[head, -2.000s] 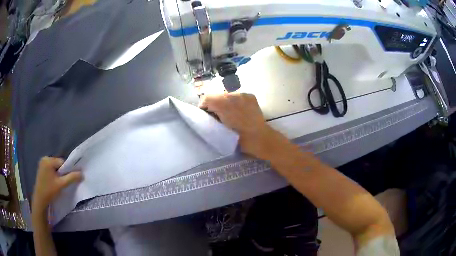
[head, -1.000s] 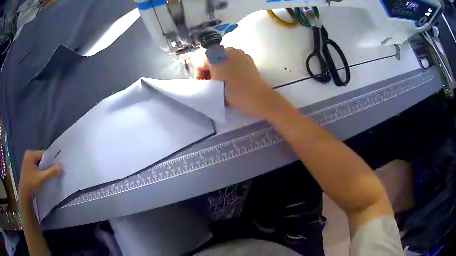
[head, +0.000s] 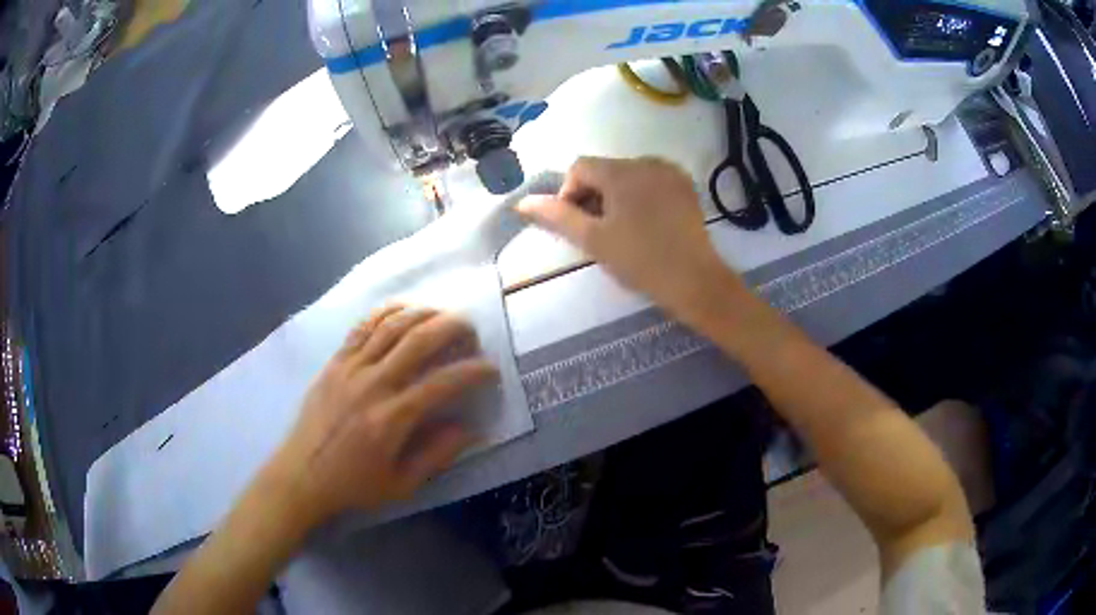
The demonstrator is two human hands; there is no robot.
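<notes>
A pale-backed garment panel (head: 252, 408) lies pale side up, from the table's left front edge to the needle area. My left hand (head: 391, 396) lies on it with spread fingers near its right end, holding nothing that shows. My right hand (head: 631, 222) is just right of the presser foot (head: 434, 190), fingertips pinching the panel's narrow upper corner. Dark grey cloth (head: 156, 156) lies behind and left of the pale panel. The sewing machine (head: 577, 42) stands above, its lamp lit, with a dark grey knob-like attachment (head: 496, 169) by the needle.
Black-handled scissors (head: 760, 180) lie on the white table right of my right hand. Yellow-and-green-handled scissors (head: 653, 82) lie partly under the machine arm. The grey front edge with its ruler scale (head: 841, 262) runs below my right forearm. Dark cloth hangs near my lap.
My left hand has moved right from the panel's left corner onto its right part. The folded-over part now lies flat. My right hand has moved slightly right, away from the needle.
</notes>
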